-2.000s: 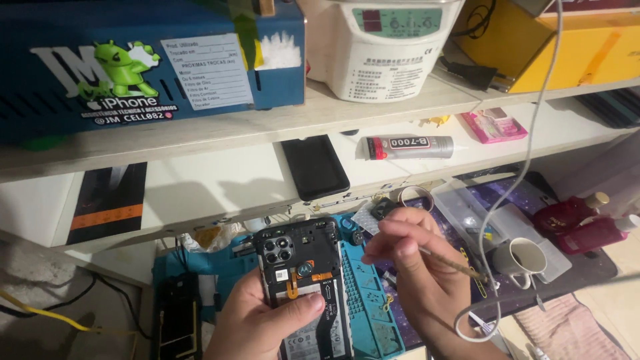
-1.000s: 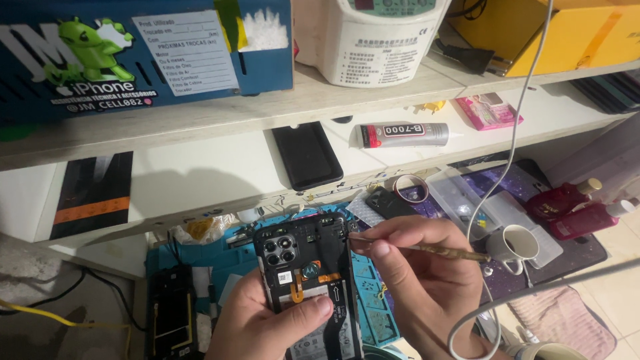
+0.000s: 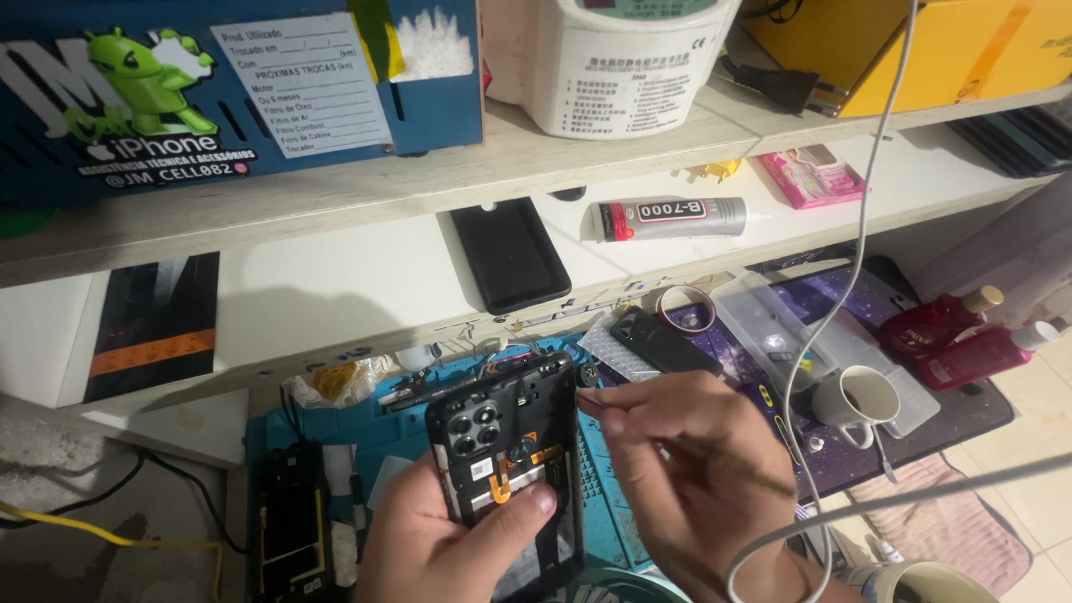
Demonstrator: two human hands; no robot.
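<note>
My left hand [image 3: 469, 519] grips a smartphone with its back cover off [image 3: 519, 469], the thumb lying over the battery area. The phone is tilted, showing its camera cluster, orange flex cables and black inner frame. My right hand [image 3: 695, 469] pinches a thin metal hand tool [image 3: 591, 399] between thumb and fingertips, its tip at the phone's upper right edge. Most of the tool is hidden by the fingers. Below lies a teal repair mat [image 3: 377, 444], with an opened phone [image 3: 289, 519] at its left.
Above, a shelf [image 3: 335, 293] bears a black phone [image 3: 511, 255] and a glue tube [image 3: 678, 219]. To the right are a mug [image 3: 856, 402], a clear plastic box [image 3: 766, 322], a tape roll [image 3: 685, 310] and red bottles [image 3: 938, 322]. A white cable [image 3: 846, 285] hangs in front.
Two seconds ago my right hand was apart from the phone; it has moved in to the phone's right edge with the tool. My left hand has kept hold of the phone.
</note>
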